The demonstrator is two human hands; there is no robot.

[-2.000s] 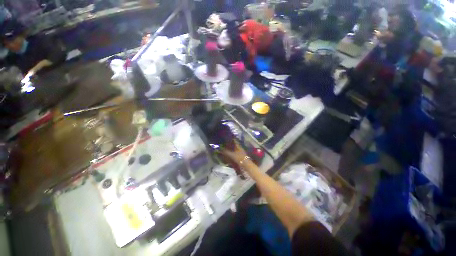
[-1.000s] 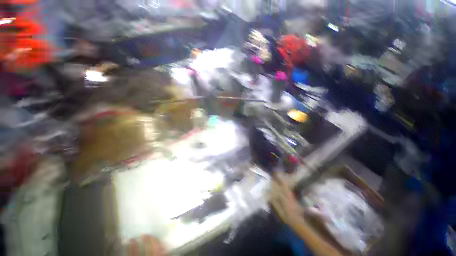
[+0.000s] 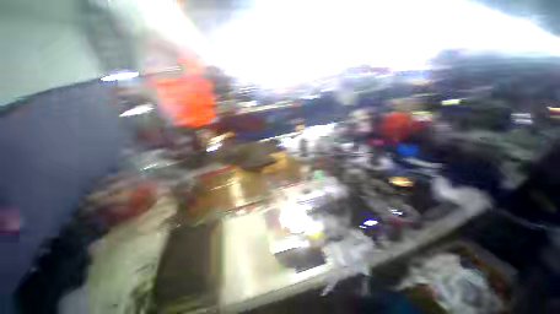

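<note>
Neither of my hands shows in the head view. The picture is badly blurred. Nearest in front of me is the pale sewing table [image 3: 245, 260], with a dark inset panel [image 3: 189, 260] at its left. The overlock machine [image 3: 301, 221] stands on the table, glaring white. White strips [image 3: 350, 254] hang at the table's front edge, right of the machine.
A box of white offcuts [image 3: 454, 279] is at the lower right, below the table edge. A worn pale side table [image 3: 126, 264] is at the lower left. A large grey surface [image 3: 55, 147] fills the left side. An orange-red blurred thing [image 3: 187, 101] hangs at the upper left.
The view has swung left and up, so the table and machine sit further right. My right hand and the fingers at the bottom edge have gone out of view.
</note>
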